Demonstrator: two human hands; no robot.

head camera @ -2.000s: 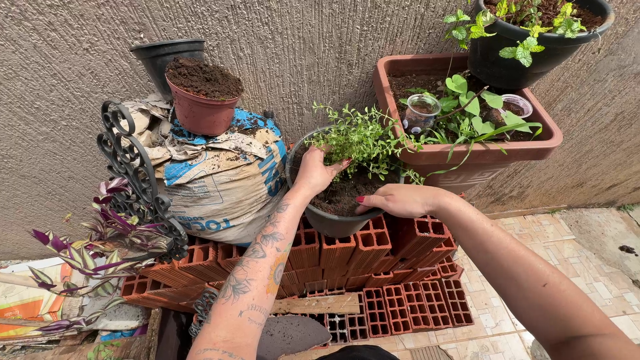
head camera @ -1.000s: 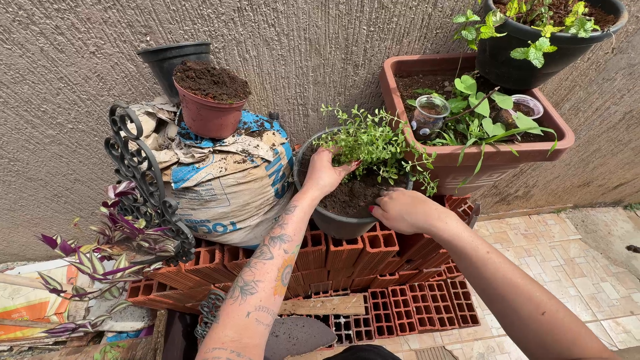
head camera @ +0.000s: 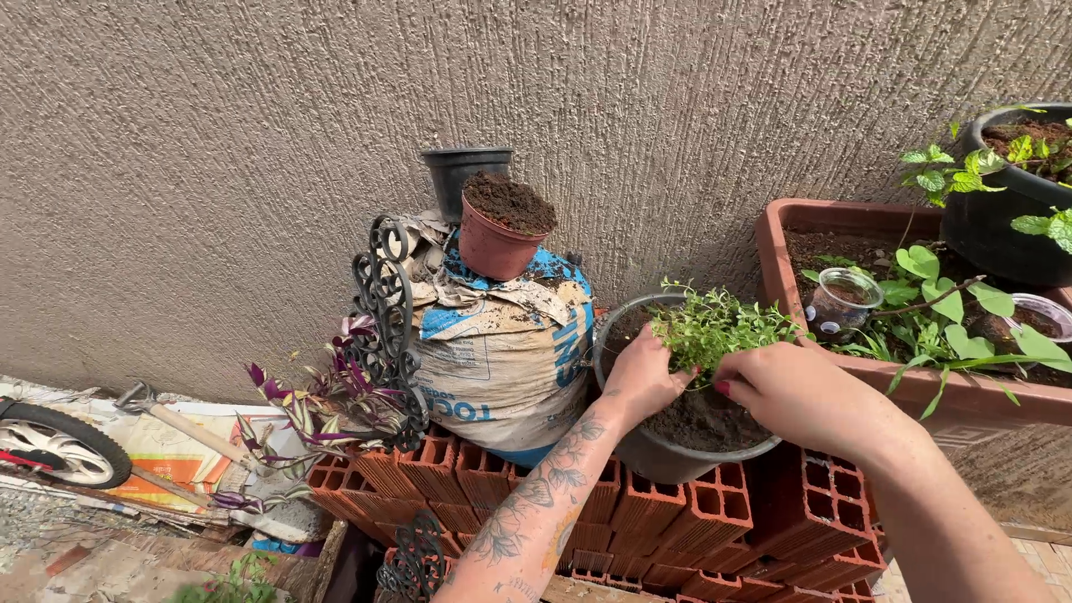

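A leafy green herb plant (head camera: 720,328) stands in dark soil (head camera: 712,419) in a round grey plastic pot (head camera: 678,467). My left hand (head camera: 649,377) is at the plant's left base, fingers partly hidden among the stems, so its hold is unclear. Close by on the right, my right hand (head camera: 783,394) has its thumb and fingers bent together at the lower stems; what lies between them cannot be made out. To the left, a reddish-brown pot full of soil (head camera: 501,243) sits on a crumpled white and blue sack (head camera: 502,377).
Hollow red clay bricks (head camera: 653,502) support the pot and sack. A brown rectangular planter (head camera: 921,381) with a black pot (head camera: 997,218) stands at the right. Behind the sack is a black pot (head camera: 456,176); a scrolled metal piece (head camera: 389,327) and a purple-leaved plant (head camera: 335,402) are left.
My right hand has moved from the pot's right rim inward to the plant's stems. My left hand remains at the plant's left side. The view has swung left.
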